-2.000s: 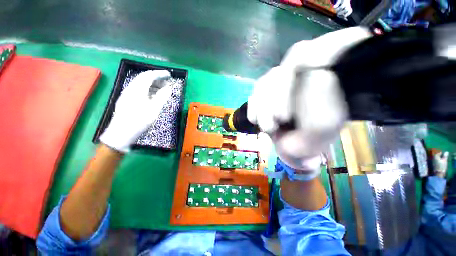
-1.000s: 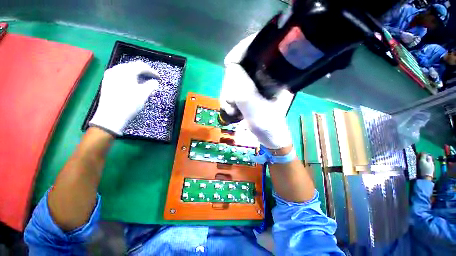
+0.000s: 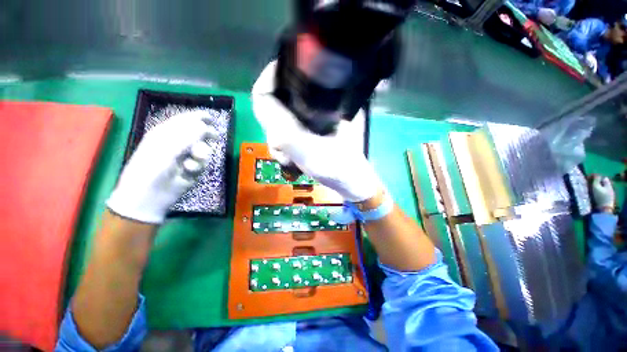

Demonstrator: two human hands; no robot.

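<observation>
My right hand (image 3: 320, 155), in a white glove with a light blue wrist strap, is closed around the black electric screwdriver (image 3: 337, 62), which looms large and blurred. The tool's nose is over the top circuit board (image 3: 268, 170); its tip is hidden. The orange fixture (image 3: 240, 254) holds this board, a middle board (image 3: 289, 218) and a bottom board (image 3: 301, 272). My left hand (image 3: 161, 165), in a white glove, is over the black screw tray (image 3: 229, 148) of silvery screws. Its fingers are curled; whether they pinch a screw is too small to tell.
A large red mat (image 3: 48, 206) lies at the far left. Finned metal stock (image 3: 543, 240) and cardboard strips (image 3: 488, 175) lie at the right, with a clear plastic bag (image 3: 572, 141) beyond. Other workers in blue show at the right edge and upper right.
The screwdriver's body has swung left and more upright, with my right hand still around it over the top board. My left hand stays at the tray with its fingers curled. The view has shifted.
</observation>
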